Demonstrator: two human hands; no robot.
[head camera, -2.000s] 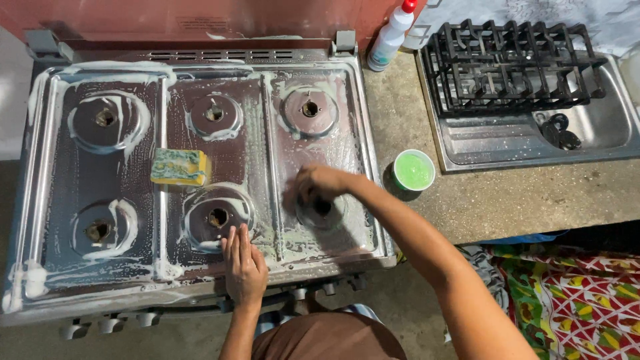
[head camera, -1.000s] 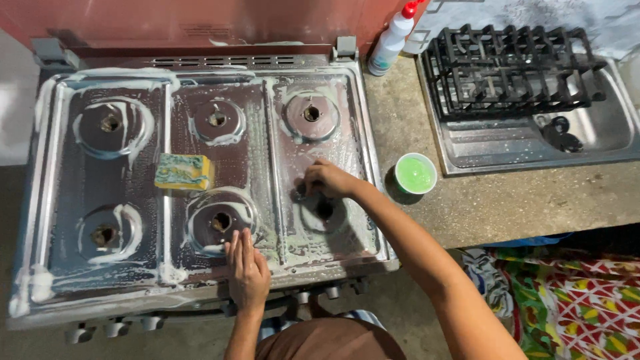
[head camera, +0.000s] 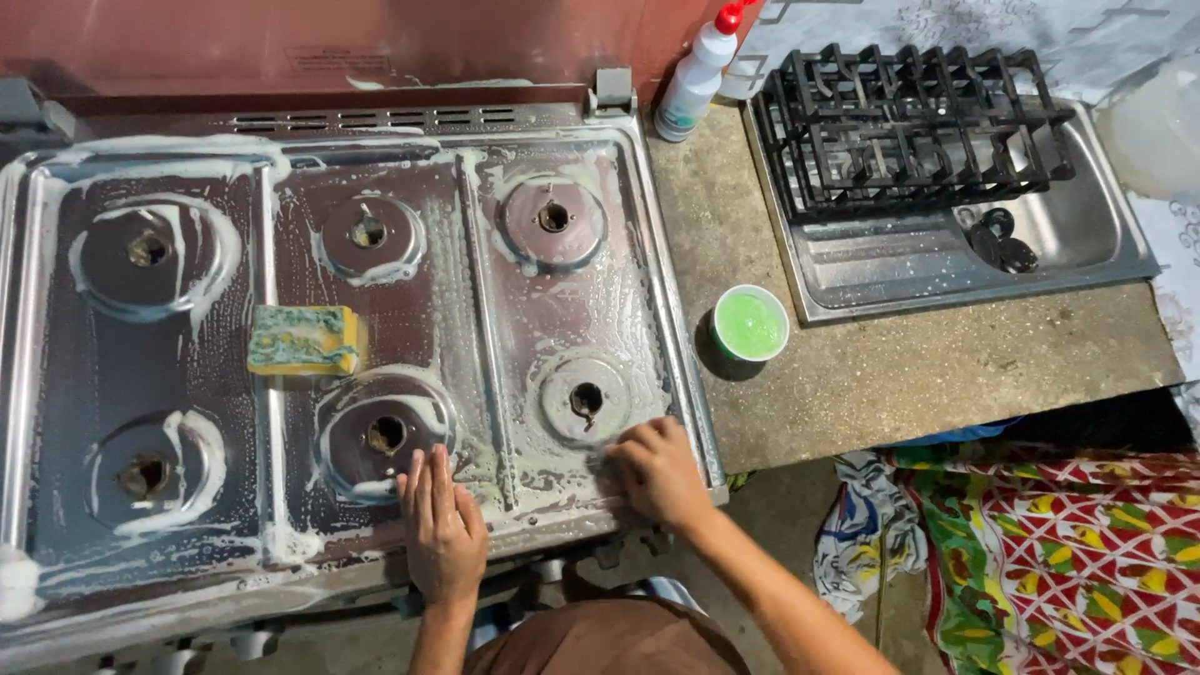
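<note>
A gas stove top (head camera: 394, 323), its grates off, is covered in soap suds and drops. My left hand (head camera: 443, 530) lies flat at its front edge, fingers together, beside the front middle burner hole. With curled fingers, my right hand (head camera: 661, 473) touches the metal just below the front right burner (head camera: 586, 398); a small dark thing may be under the fingertips, but I cannot tell what. A yellow sponge (head camera: 305, 339) with a sudsy green side up rests across the ridge left of the middle burners. On the counter stands a white cup of green paste (head camera: 750, 322).
A white bottle with a red cap (head camera: 696, 84) stands at the stove's back right corner. Black grates (head camera: 919, 131) are stacked over the steel sink (head camera: 891, 272), with black burner caps (head camera: 1001, 240) in its basin. Patterned cloth (head camera: 1078, 553) hangs below the counter.
My right hand has moved from above and left of the front right burner down to the stove's front right. My left hand has stayed about where it was.
</note>
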